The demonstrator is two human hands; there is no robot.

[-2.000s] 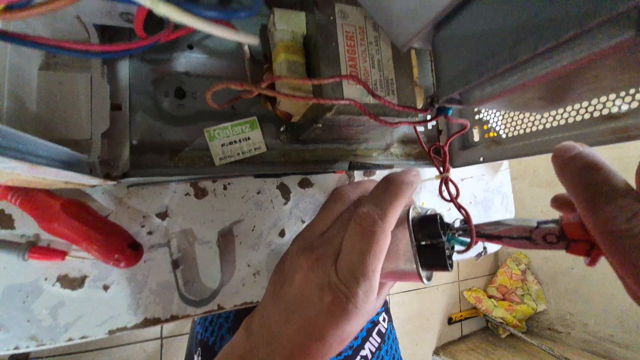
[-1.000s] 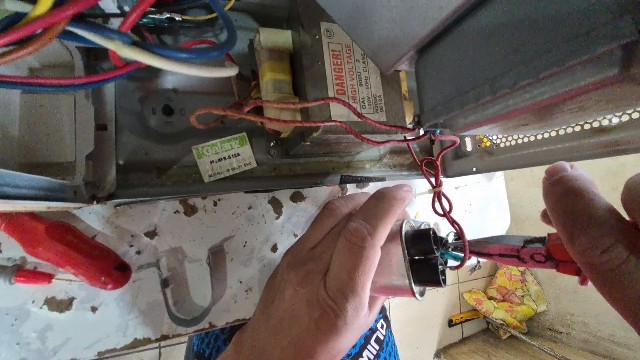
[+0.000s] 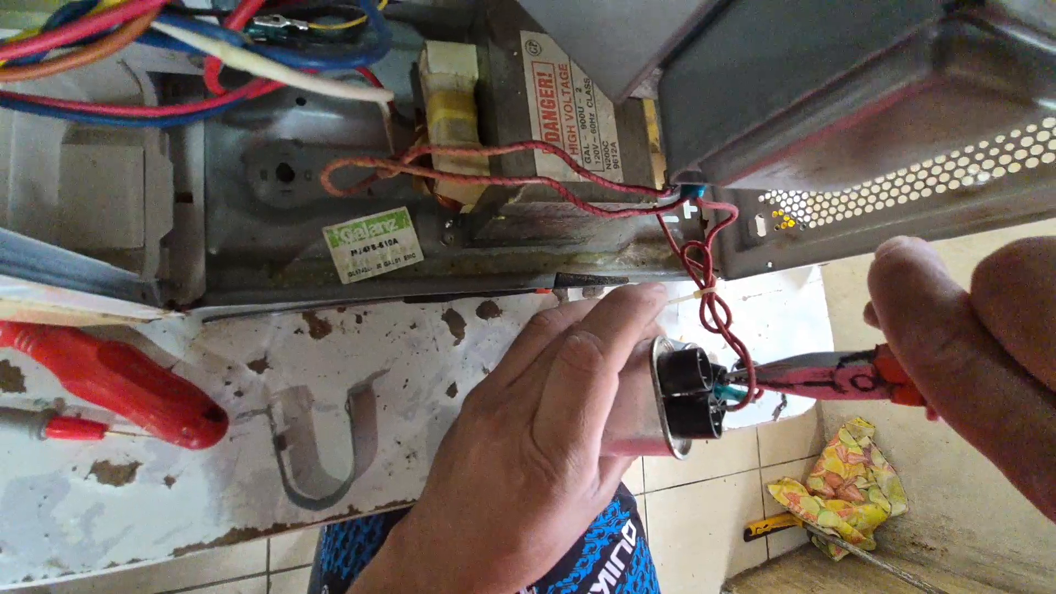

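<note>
My left hand (image 3: 536, 412) is closed around a metal-cased capacitor (image 3: 639, 412) whose black terminal end faces right. My right hand (image 3: 965, 330), partly cut off by the frame edge, holds red-handled long-nose pliers (image 3: 833, 375). The jaw tips of the pliers are at the capacitor's terminals, by a teal connector (image 3: 730, 393) and the end of a red wire. Twisted and knotted red wires (image 3: 716, 305) run from there up into the opened microwave oven chassis (image 3: 272, 247). Whether the jaws grip the connector or the wire cannot be told.
Inside the chassis sits a transformer (image 3: 569, 115) with a high-voltage warning label. Colored wires (image 3: 190, 49) cross the upper left. On the worn white surface (image 3: 223, 495) lie a red-handled tool (image 3: 124, 388), a test probe (image 3: 74, 427) and a U-shaped metal bracket (image 3: 318, 487). A patterned cloth (image 3: 858, 478) lies lower right.
Both hands keep their holds on the capacitor and pliers. The plier tips stay by the terminals, with only slight shifts of hands and view.
</note>
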